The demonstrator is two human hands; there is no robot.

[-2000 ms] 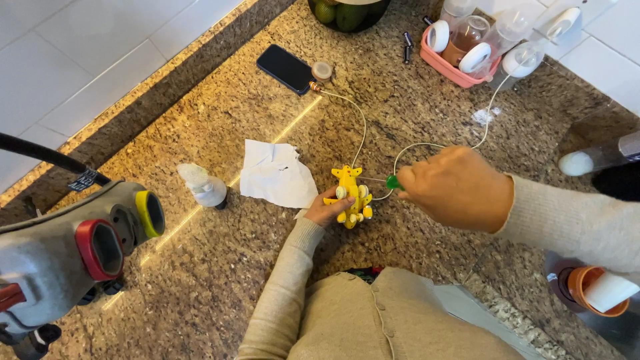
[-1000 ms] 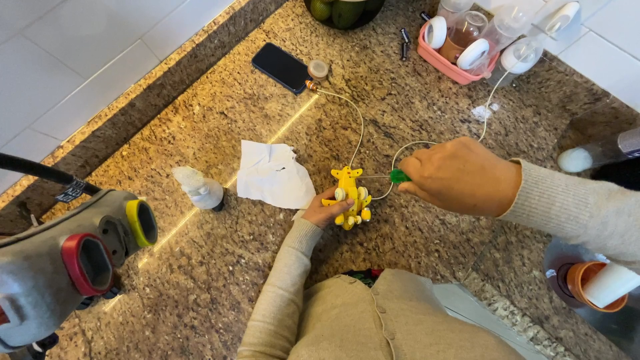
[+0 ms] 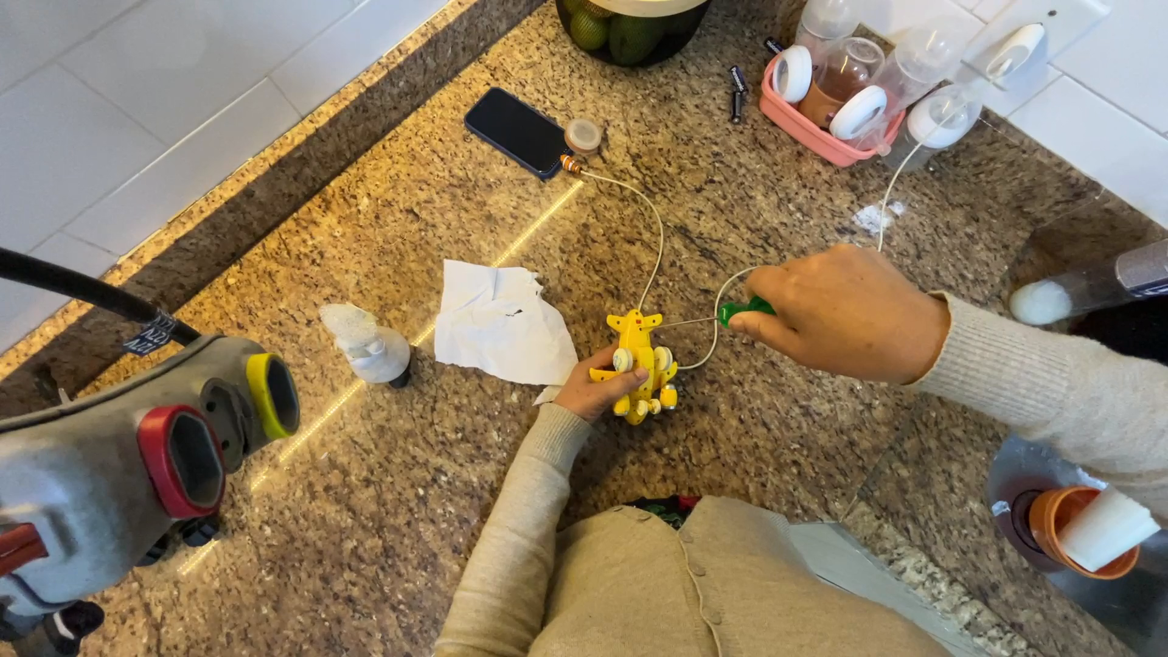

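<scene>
My left hand (image 3: 598, 383) grips a yellow toy airplane (image 3: 637, 351) with white wheels, its underside turned up. In my right hand (image 3: 844, 315) is a screwdriver with a green handle (image 3: 744, 310); its thin shaft points left and reaches the toy's tail end. Whether the tip sits in a screw is too small to tell. A white charging cable (image 3: 661, 237) runs from a black phone (image 3: 517, 130) and passes behind the toy and near my right hand. Left of the toy lies a creased, torn white paper (image 3: 502, 324).
A white bottle (image 3: 379, 354) stands left of the paper. Batteries (image 3: 737, 91) lie beside a pink basket (image 3: 821, 141) of baby bottles. A round lid (image 3: 583, 136) touches the phone. A grey device (image 3: 100, 493) juts in at left; an orange cup (image 3: 1077, 520) is at lower right.
</scene>
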